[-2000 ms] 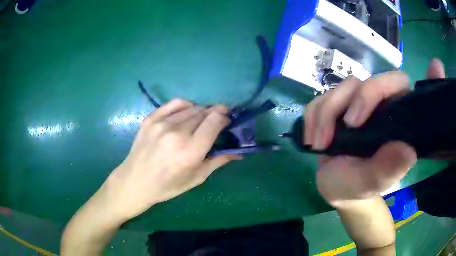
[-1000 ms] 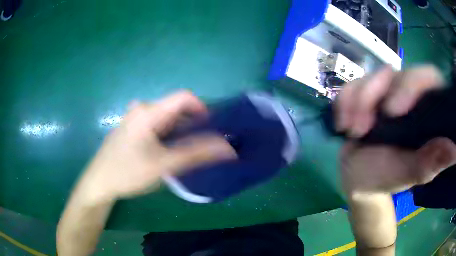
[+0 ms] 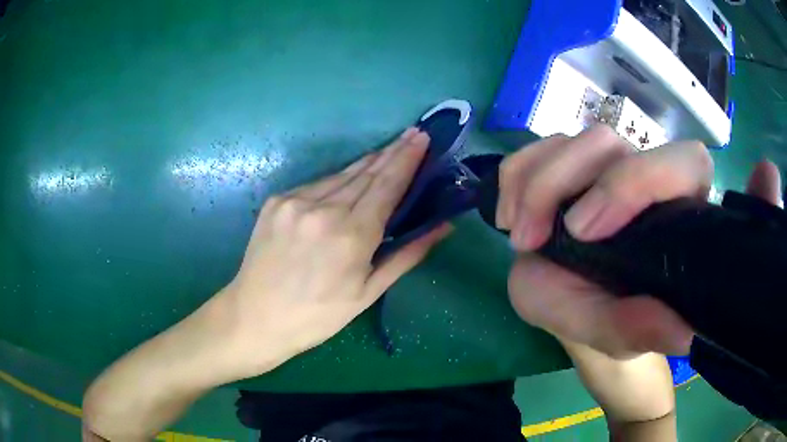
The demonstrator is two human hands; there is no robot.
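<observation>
My left hand [image 3: 319,259] holds a navy pad assembly [image 3: 443,129] on edge near the table's middle, fingers over its far side and thumb on the near side. Its rounded end has a pale grey rim. A thin dark strap [image 3: 385,324] hangs out below the hand. My right hand [image 3: 587,233] is closed around the thick black electric screwdriver [image 3: 682,250], which lies nearly level. The screwdriver's nose touches or nearly touches the fittings at the pad's open side. The bit's tip and any screw cannot be made out.
The white and blue screw feeder [image 3: 595,52] stands at the upper right, just beyond my right hand. The glossy green table [image 3: 216,104] curves along its near edge. Yellow floor lines and a blue stool part [image 3: 683,369] show below it. A thin cable [image 3: 759,62] is at the far right.
The pad, shown broad and flat a second ago, is now turned on edge in my left hand. My right hand has brought the screwdriver leftward against it. The feeder appears shifted right.
</observation>
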